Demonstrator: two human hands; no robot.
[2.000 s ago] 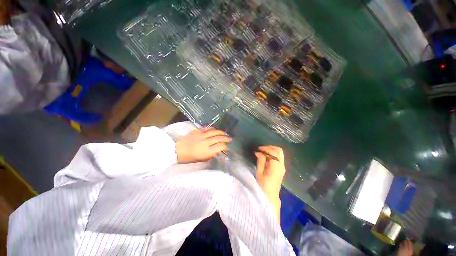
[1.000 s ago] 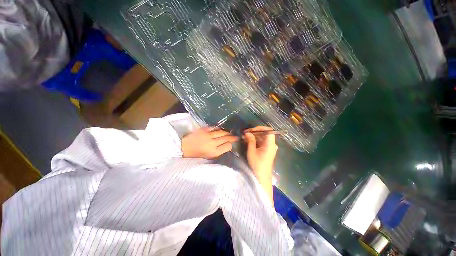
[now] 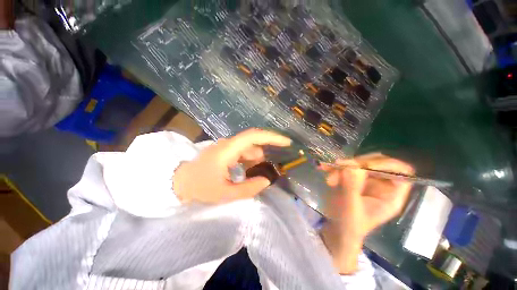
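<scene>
My left hand (image 3: 218, 170) holds a dark display module (image 3: 264, 173) between thumb and fingers, its orange flex cable (image 3: 293, 164) pointing right. My right hand (image 3: 371, 195) is blurred and holds a slim metal tool (image 3: 391, 173) like a pencil, its tip near the cable's end; whether they touch cannot be told. The clear blister tray (image 3: 346, 102) behind my hands holds many dark modules with orange tails. An empty clear tray part (image 3: 184, 73) lies at its left.
A white pad (image 3: 428, 222), a blue block (image 3: 461, 225) and a small silver-yellow cylinder (image 3: 450, 264) are at the lower right. A blue stool (image 3: 102, 107) and another person's pale sleeve (image 3: 34, 79) are at the left. The bench mat (image 3: 436, 124) is green.
Both hands look larger and have moved apart, my right hand to the right with the tool. The module and orange cable now show in my left hand. The view has shifted slightly.
</scene>
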